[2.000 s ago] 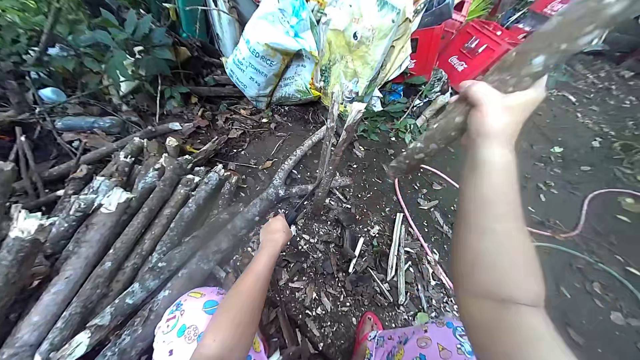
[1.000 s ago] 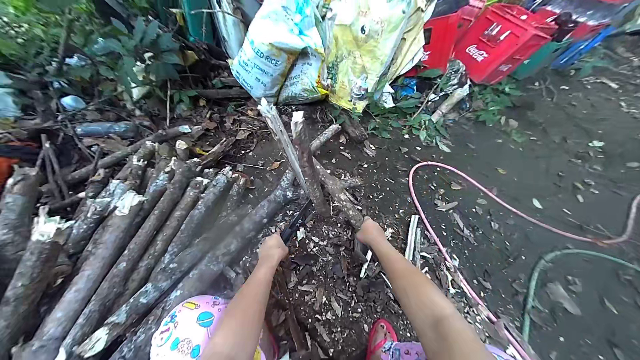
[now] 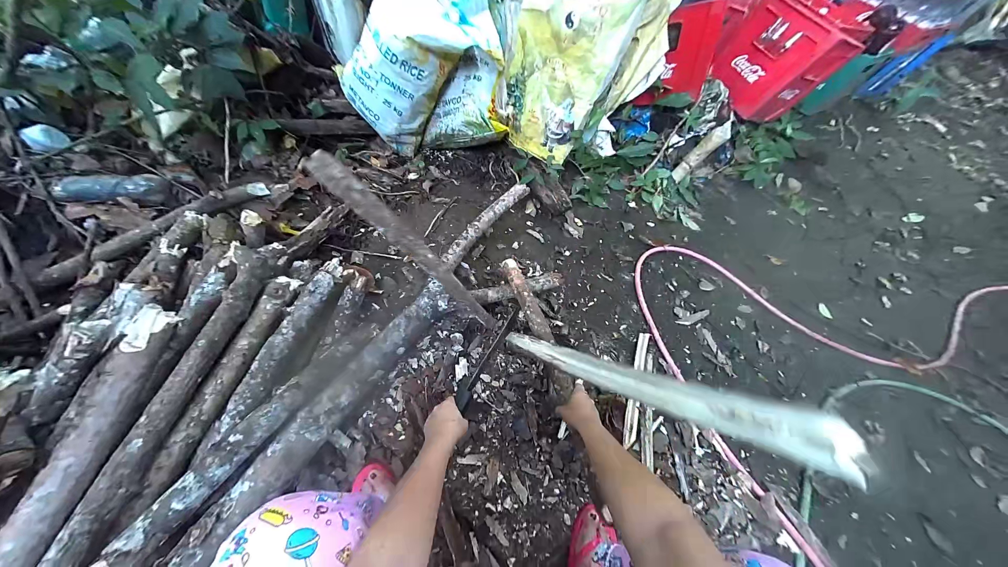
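Observation:
My left hand is closed on the dark handle of a long-bladed knife, its blade pointing up and right among the wood. My right hand grips the lower end of a short wooden stick, which points away from me. Two split pieces of wood lean apart in mid-air, blurred by motion: a brown-barked one at the upper left and a pale one at the right, over my right forearm. Behind the knife lies a forked branch on the ground.
Cut logs lie piled at the left. Filled sacks and red plastic crates stand at the back. A pink hose and a green hose cross the ground at the right. Wood chips lie around my red-shod feet.
My right hand has come down from the raised thick branch to the stick near the knife. The split pieces, upright and close together one second ago, have now fallen apart to left and right.

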